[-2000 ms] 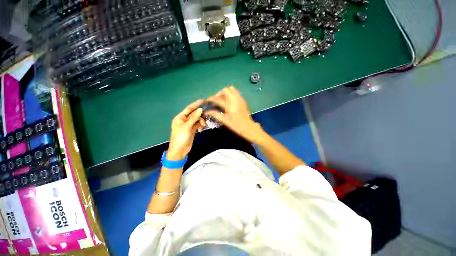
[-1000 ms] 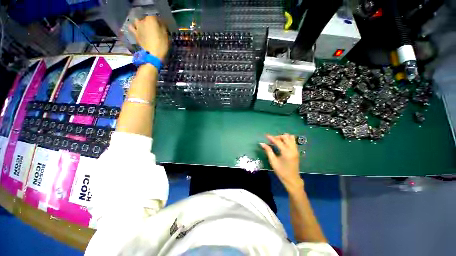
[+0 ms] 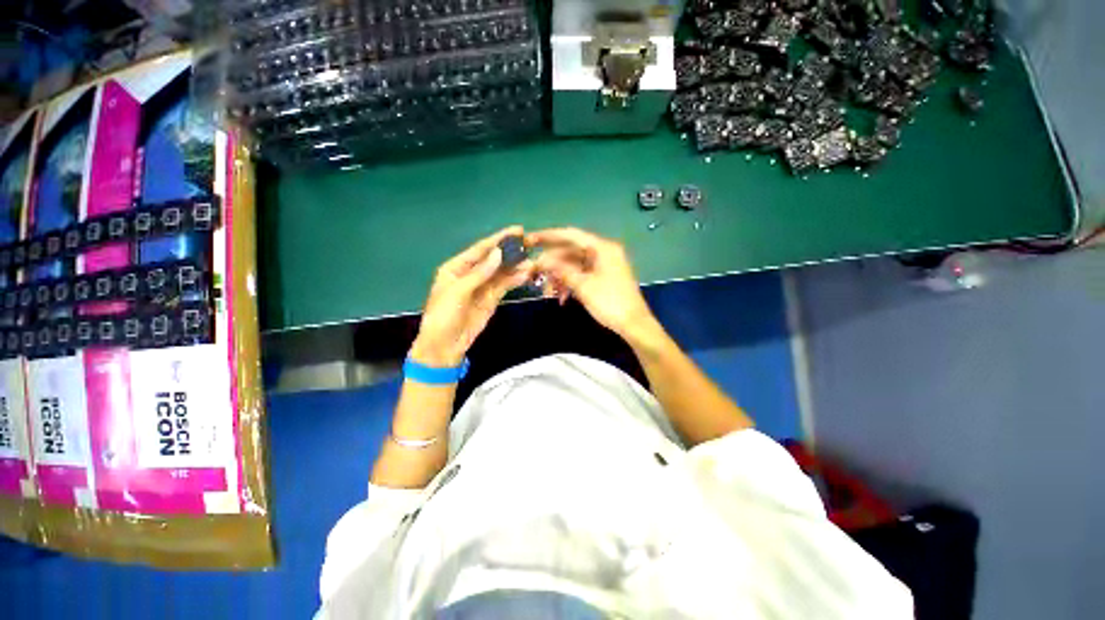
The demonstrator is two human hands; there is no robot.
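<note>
My left hand [image 3: 467, 294] holds a small round black part [image 3: 513, 250] between thumb and fingers above the bench's front edge. My right hand [image 3: 594, 281] is close beside it, fingers curled near the part; whether it grips anything is hidden. Two round black parts [image 3: 651, 196] [image 3: 690, 196] with short pins or leads sit side by side on the green mat [image 3: 400, 242], beyond my right hand. Small white bits [image 3: 540, 282] show partly behind my right fingers.
Circuit boards [image 3: 788, 97] lie heaped at the back right. A pale screw feeder [image 3: 614, 73] stands at the back centre, with stacked clear trays [image 3: 388, 85] to its left. Black part strips [image 3: 103, 291] lie on printed cardboard [image 3: 170, 424] at the left.
A second round part now sits beside the first on the mat. My left hand has come back from the far left, and both hands are together at the black part.
</note>
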